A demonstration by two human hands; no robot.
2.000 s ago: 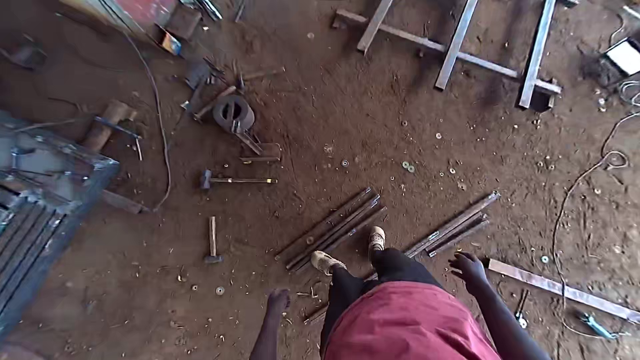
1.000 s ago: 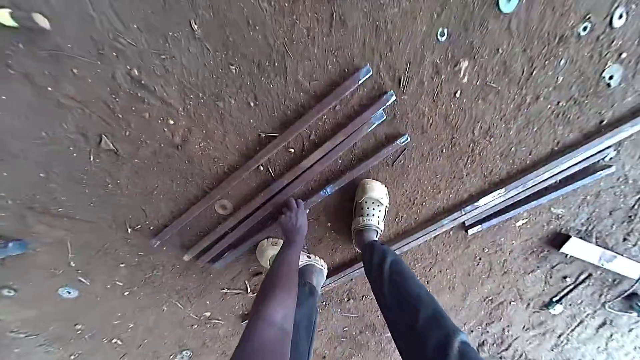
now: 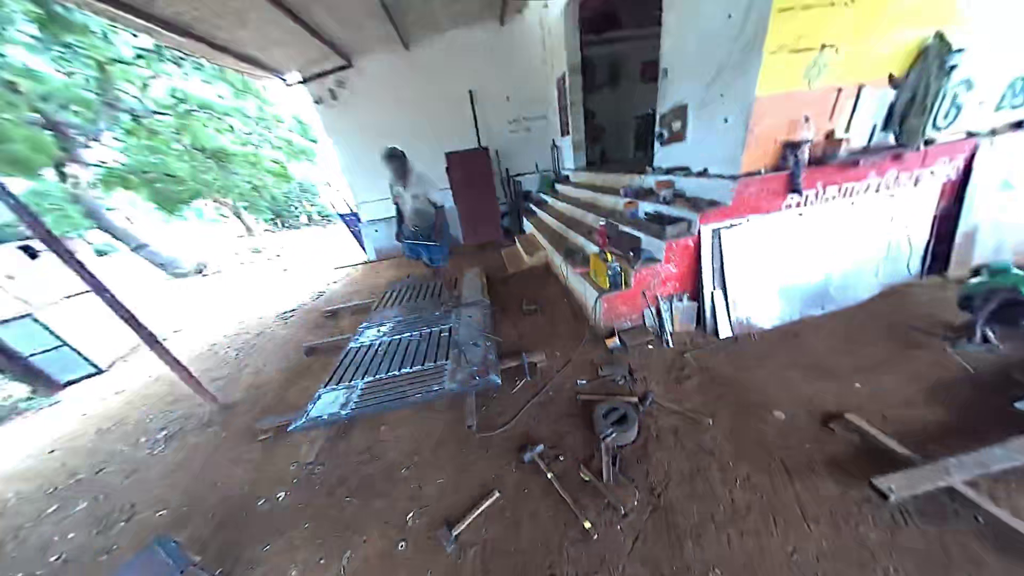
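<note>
Neither my left hand nor my right hand shows in the head view, so what they hold is hidden. On the dirt floor at the lower middle lie a short-handled hammer [image 3: 477,516] and a longer-handled hammer [image 3: 562,490]. Beyond them a round metal block [image 3: 616,424] has more hammers and bars around it. A slatted metal gate panel [image 3: 404,356] lies raised off the ground at centre left. The head of a bluish object [image 3: 160,558] is cut off at the bottom left edge.
A person [image 3: 418,210] stands behind the panel. Concrete steps [image 3: 580,240] hold tools and a yellow container [image 3: 606,271]. A cable [image 3: 544,394] curves over the ground. Metal bars [image 3: 948,470] lie at the right. A slanted metal post [image 3: 108,296] rises at the left.
The view has swung up from the ground to the yard. My hands, one of them at the metal bars a second ago, are out of view, as are my feet and those bars.
</note>
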